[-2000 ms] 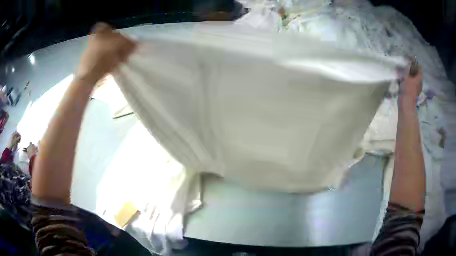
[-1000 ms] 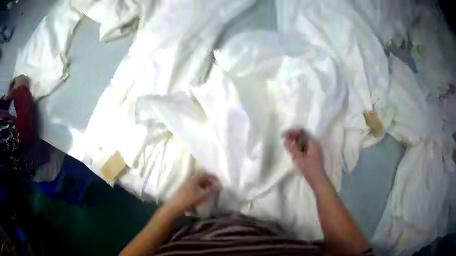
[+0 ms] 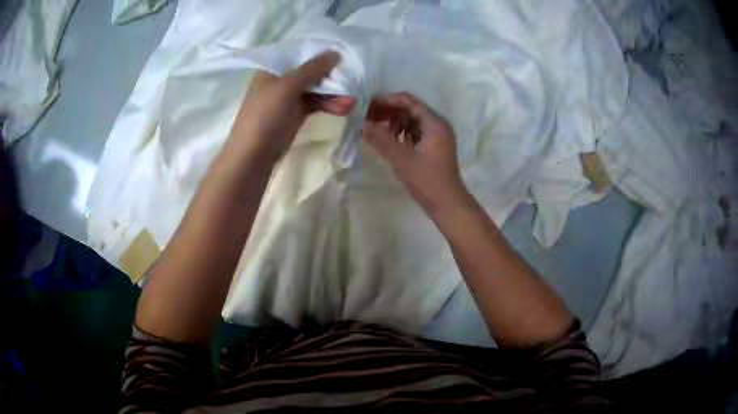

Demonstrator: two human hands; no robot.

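A white garment [image 3: 388, 234] lies spread in front of my body, its lower edge near my striped top. My left hand [image 3: 303, 93] holds a gathered fold of it at upper centre, between thumb and fingers. My right hand [image 3: 405, 129] is just right of that fold, fingers curled, with its fingertips at the cloth. A small dark thing with a light glint shows inside the right hand, perhaps thread snips; it is too blurred to tell.
More white garments lie at the left [image 3: 32, 73] and right [image 3: 655, 267] of the pale blue-grey table [image 3: 578, 259]. A tan card [image 3: 139, 255] lies at lower left, another [image 3: 595, 171] at right. Dark green floor and something blue [image 3: 77, 267] show at lower left.
The garment was held up and stretched wide, then lowered onto the table. Both hands have since moved up and together at a gathered fold. The red-sleeved person at left is out of view.
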